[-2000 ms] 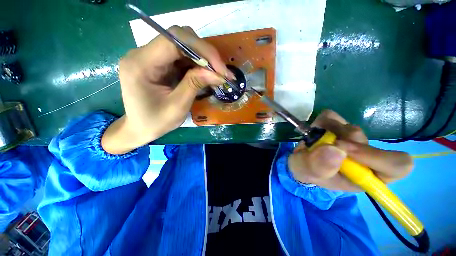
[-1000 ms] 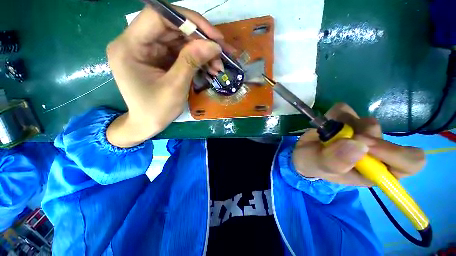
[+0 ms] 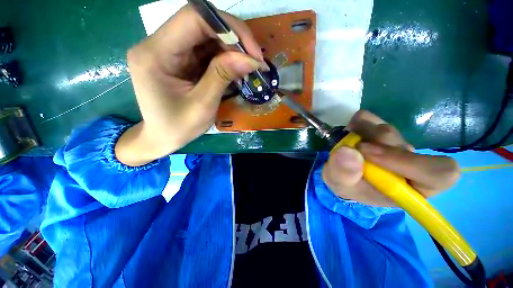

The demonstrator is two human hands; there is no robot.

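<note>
A round black LED board (image 3: pixel 259 89) with pale pads and a yellowish centre sits on the orange-brown soldering fixture (image 3: pixel 281 34). The fixture lies on white paper (image 3: pixel 341 62). My left hand (image 3: pixel 179 84) holds slim tweezers (image 3: pixel 220 28) with a pale band, their lower end over the disc. It hides the disc's upper left edge and part of the fixture. My right hand (image 3: pixel 378 160) holds the yellow soldering iron (image 3: pixel 413 205). The iron's tip is at the disc's right edge; whether it touches cannot be told.
A thin silvery wire (image 3: pixel 84 103) lies on the green bench, left of the paper. Small dark parts (image 3: pixel 10 73) and a metallic, yellowish block (image 3: pixel 17 132) are at the far left. A blue box (image 3: pixel 502 28) and black cables (image 3: pixel 500 107) are at the right.
Since one second ago the iron has moved left, bringing its tip from right of the disc to the disc's edge. The left hand still holds the tweezers over the disc.
</note>
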